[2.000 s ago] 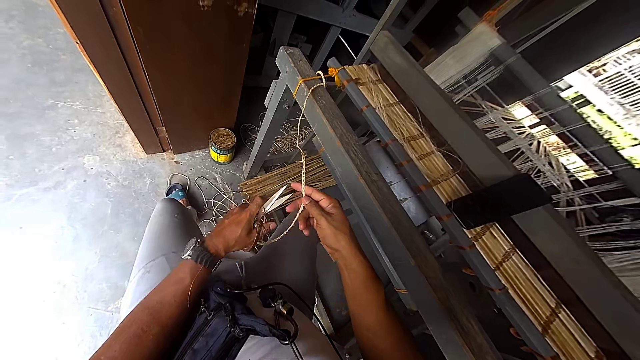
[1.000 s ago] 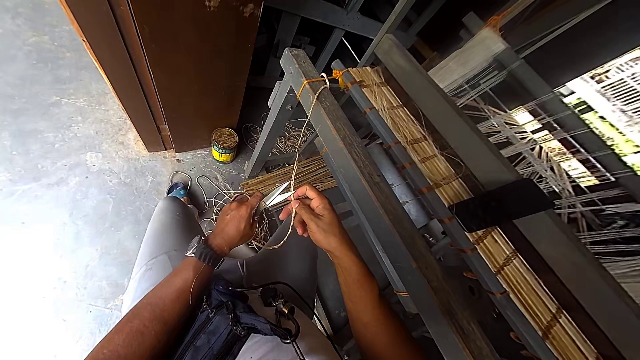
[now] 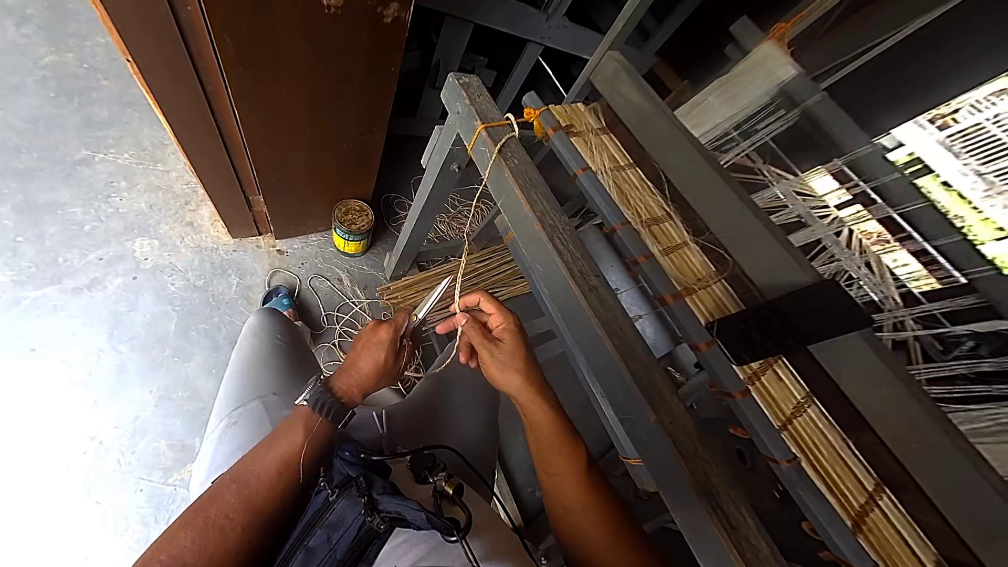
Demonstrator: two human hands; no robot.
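My left hand (image 3: 376, 356) is closed around the handles of metal scissors (image 3: 431, 305), whose blades point up and to the right. Thumb and fingers of my right hand (image 3: 492, 340) pinch a braided cord (image 3: 466, 256), just right of the scissor blades. From my fingers the cord runs up to the top of a grey wooden beam (image 3: 551, 236), where it loops beside an orange string. Its lower part curves down below my hands. Loose cord (image 3: 339, 311) lies tangled on the floor behind my left hand.
A bundle of thin sticks (image 3: 488, 272) lies behind my hands. Beyond the beam, more bound sticks (image 3: 669, 236) run along a wooden loom frame. A tin can (image 3: 352, 227) stands by a brown cabinet (image 3: 307, 110). A dark waist bag (image 3: 354, 504) is at my lap.
The scissor blades have turned from beside the cord to point more upward. My right hand has kept near the same place, with its fingers now closer together on the cord.
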